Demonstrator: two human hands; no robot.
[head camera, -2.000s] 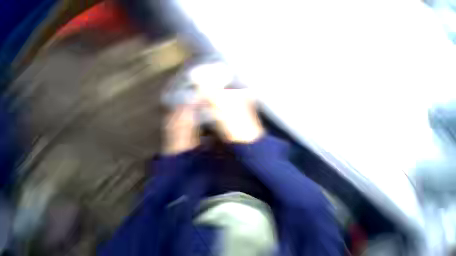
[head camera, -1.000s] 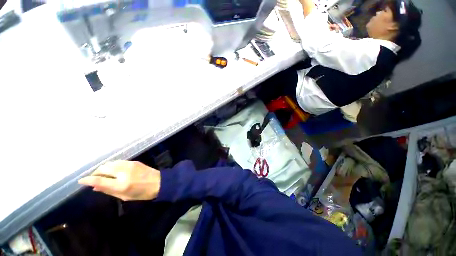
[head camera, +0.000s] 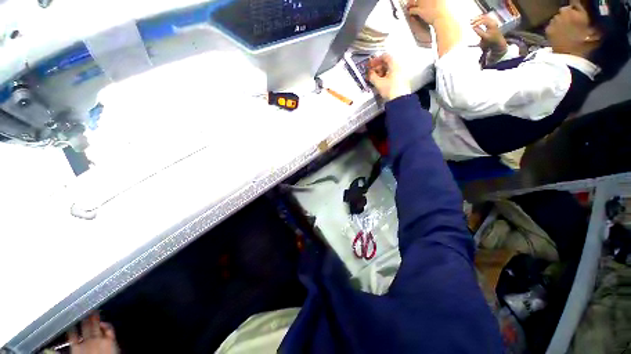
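My right hand (head camera: 389, 77) reaches to the table's far right end, over a small dark item (head camera: 358, 68); its fingers are bent and I cannot tell whether they grip it. My left hand (head camera: 94, 336) is small and cut off at the bottom left, below the table's front edge; what it holds is unclear. A stubby black screwdriver with orange marks (head camera: 284, 101) and a thin orange-handled tool (head camera: 339, 96) lie left of my right hand. The sewing machine's needle area (head camera: 48, 124) is at the left, with a dark rectangle beside it.
The white table (head camera: 159, 200) has a ruler-marked front edge. Another person (head camera: 512, 97) works at the upper right. A pale green bag (head camera: 332, 207) with a black strap and red-handled scissors (head camera: 364, 245) lies below the table. A bin of garments (head camera: 519, 242) stands at the right.
My right hand has moved from the table's front edge to its far right end. My left hand has come into view at the bottom left. The view has shifted slightly.
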